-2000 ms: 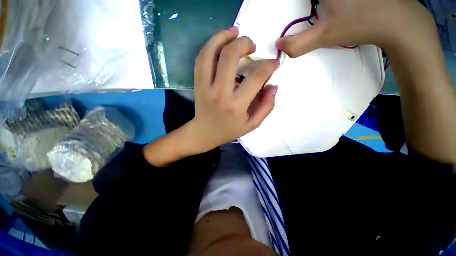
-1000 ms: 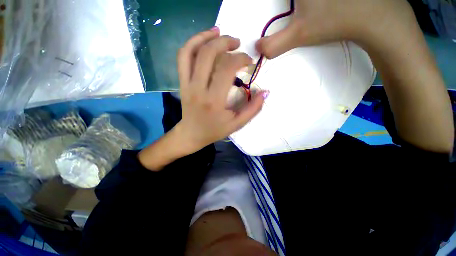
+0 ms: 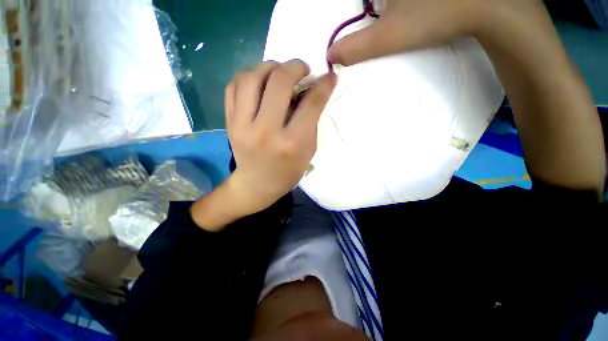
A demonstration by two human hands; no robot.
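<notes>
The white plastic housing lies tilted over the bench's front edge, close to my body. My left hand is at the housing's left side, fingers curled, its index fingertip and thumb closed on the wire harness. A small dark part shows between its fingers. My right hand lies over the housing's top, its thumb on the red and dark wire harness, which curves up between the hands. The wire's far end is hidden by my right hand and the frame's top edge.
A crinkled clear plastic bag lies on a white sheet at the left of the green bench top. Wrapped part bundles are below the bench at left. A small tan spot sits near the housing's right rim.
The housing and both hands have shifted left in view. The dark connector and wire split, seen beside my left hand a second ago, are now mostly covered by its fingers.
</notes>
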